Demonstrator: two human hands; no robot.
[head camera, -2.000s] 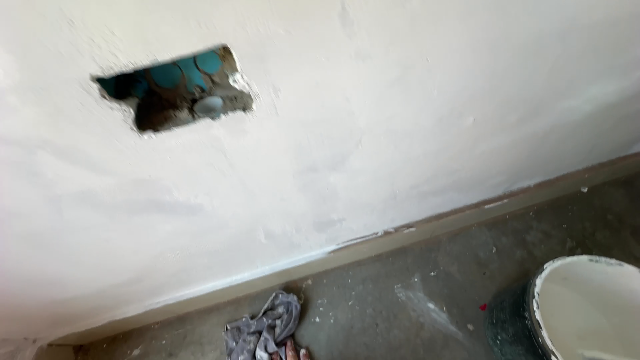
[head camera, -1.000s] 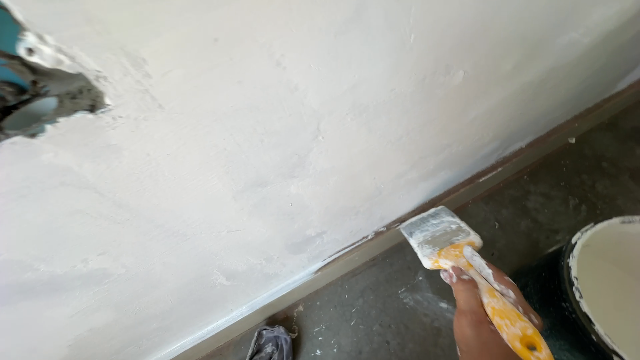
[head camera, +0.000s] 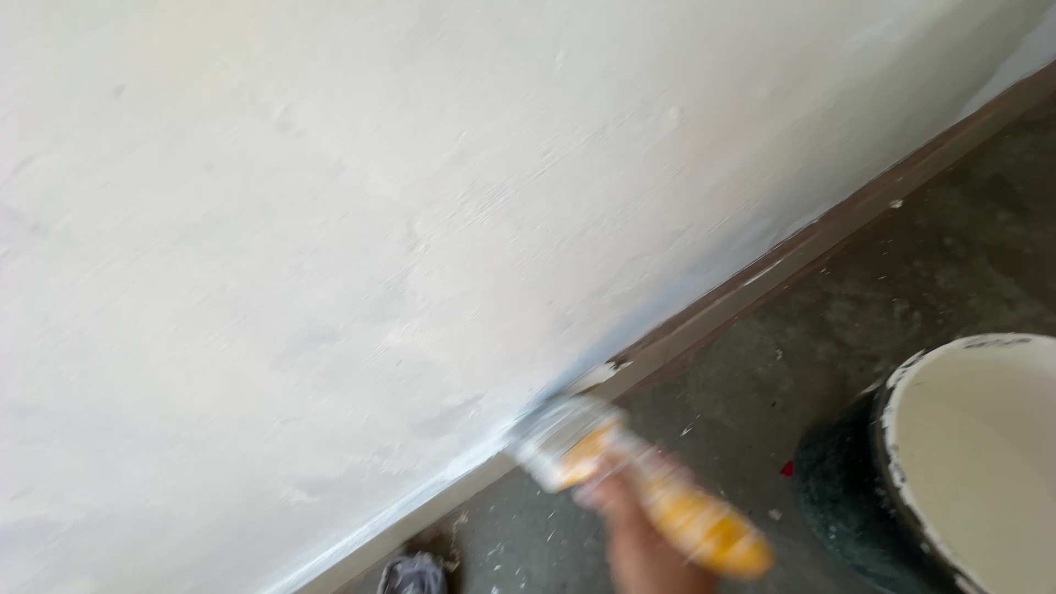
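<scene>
In the head view, my right hand (head camera: 639, 511) is closed around the yellow handle of a paintbrush (head camera: 701, 524), which is smeared with white paint and blurred by motion. The brush's bristles meet the bottom of the white wall (head camera: 371, 247), at the top edge of the skirting (head camera: 668, 351). Fresh-looking white paint lines that edge to the lower left of the brush; to the upper right the edge shows brown. My left hand is out of view.
A dark bucket (head camera: 850, 495) of off-white paint, its rim smeared, stands on the grey floor (head camera: 742, 412) at the lower right. A crumpled grey cloth (head camera: 414, 573) lies at the bottom edge. Small paint specks dot the floor.
The right hand with the brush, absent from the earliest frame, has moved left to the foot of the wall since one second ago. The view has shifted, and the wall opening is out of frame.
</scene>
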